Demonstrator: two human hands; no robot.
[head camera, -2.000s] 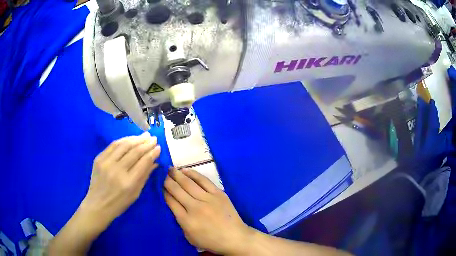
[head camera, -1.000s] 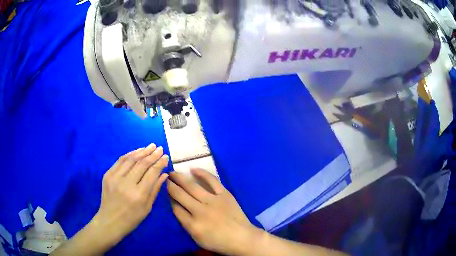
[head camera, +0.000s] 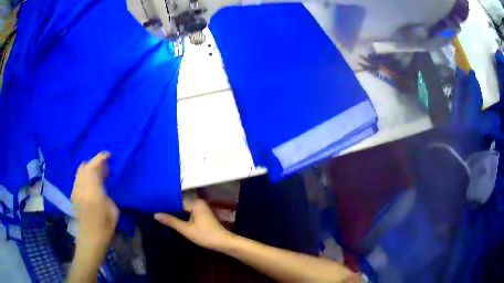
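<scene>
A large royal-blue fabric piece (head camera: 132, 132) spreads left of the needle and reaches over the table's front edge; its right edge runs down from the presser foot (head camera: 177, 47). My left hand (head camera: 95, 196) is blurred over its lower left part; whether it grips cloth is unclear. My right hand (head camera: 201, 224) is at its lower right corner, below the table edge, thumb spread from the fingers. I see no cloth pinched in it. A stack of blue panels (head camera: 293, 77) with pale strips (head camera: 323, 138) lies right of the needle.
The sewing machine head (head camera: 157, 14) is cut off by the top edge. A blue lattice basket (head camera: 47, 249) is at lower left with pale-banded pieces above it. Small tools (head camera: 387, 69) and a teal-green packet (head camera: 423, 88) lie at right. Blue cloth hangs at far right.
The view has tilted down. Both hands have moved from beside the needle area to the fabric's lower end. The fabric's right edge now hangs straight, with diagonal folds across it.
</scene>
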